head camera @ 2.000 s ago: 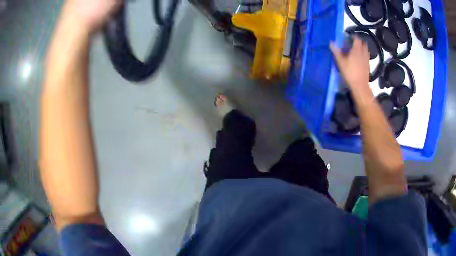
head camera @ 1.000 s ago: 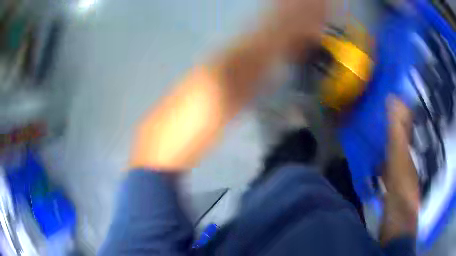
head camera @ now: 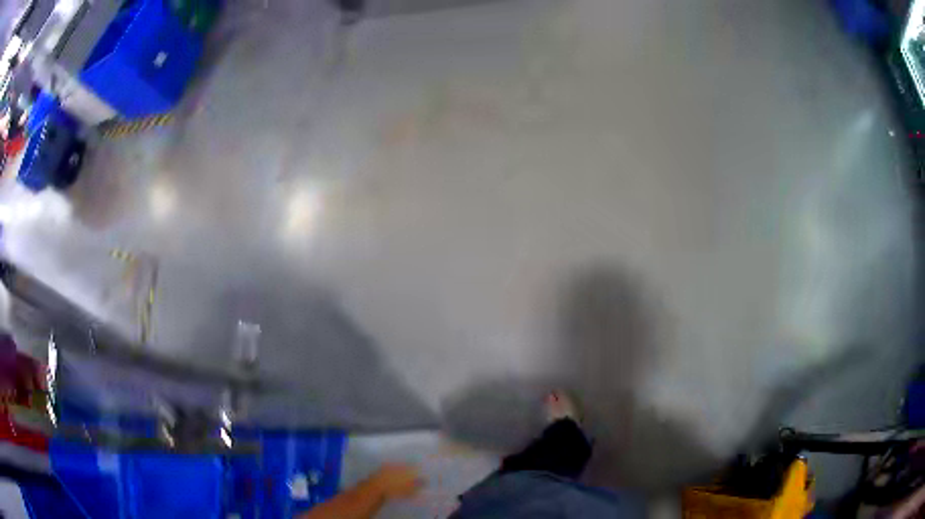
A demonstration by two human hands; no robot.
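My left hand (head camera: 397, 480) is small and blurred at the bottom edge, left of my body, over the grey floor. Nothing shows in it, but its fingers are too blurred to read. My right hand is not in view. The yellow pallet truck (head camera: 751, 504) is cut off by the bottom edge, right of my body. A black bar (head camera: 852, 443) shows beside it. The tote of headphones is not in view.
Blue totes (head camera: 172, 485) stand at the bottom left, behind a blurred dark rail or edge (head camera: 193, 370). More blue totes (head camera: 147, 63) are at the upper left, near yellow-black floor tape (head camera: 139, 126). Grey floor (head camera: 507, 203) spans the middle.
The view has swung round to the floor and other totes. The headphone tote and my right hand have left the picture. My left hand has dropped to the bottom edge; the yellow truck shows lower.
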